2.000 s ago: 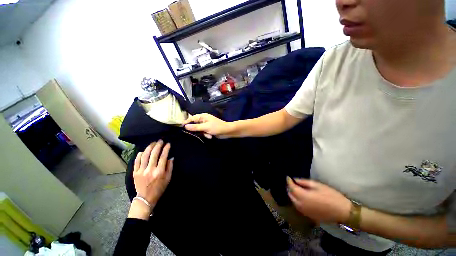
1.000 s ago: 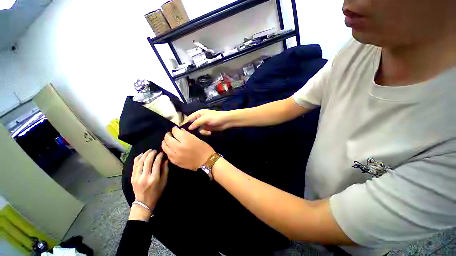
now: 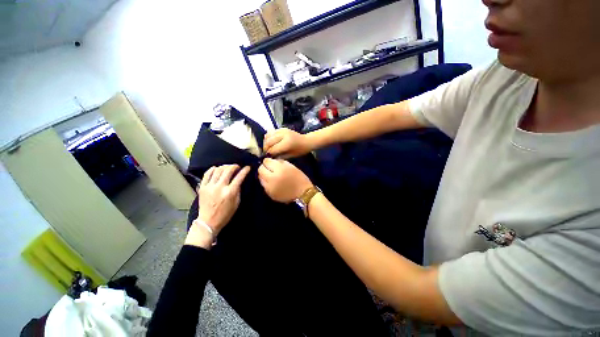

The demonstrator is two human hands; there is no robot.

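A black hooded garment (image 3: 263,263) hangs on a dress form, whose cream neck (image 3: 242,137) and shiny silver cap (image 3: 222,113) show at the top. The black hood (image 3: 214,155) lies around the neck on the left. My left hand (image 3: 219,194), bare with a pale bracelet, is on the cloth just below the neckline, its fingertips bent against it; whether they pinch the cloth is hidden. My right hand is not in view. Another person's two hands (image 3: 284,179) meet at the front neck edge, fingertips on the black cloth.
The person in a beige T-shirt (image 3: 520,197) fills the right side, one forearm across the garment. Behind are a navy heap (image 3: 381,171) and a black shelf (image 3: 342,72) with cartons. White cloth (image 3: 99,316) and a yellow thing (image 3: 49,260) are at lower left, doors (image 3: 145,148) beyond.
The other person's watch hand came up from the lower right to the neckline. My left hand has moved up closer to the neck edge. The view has shifted left.
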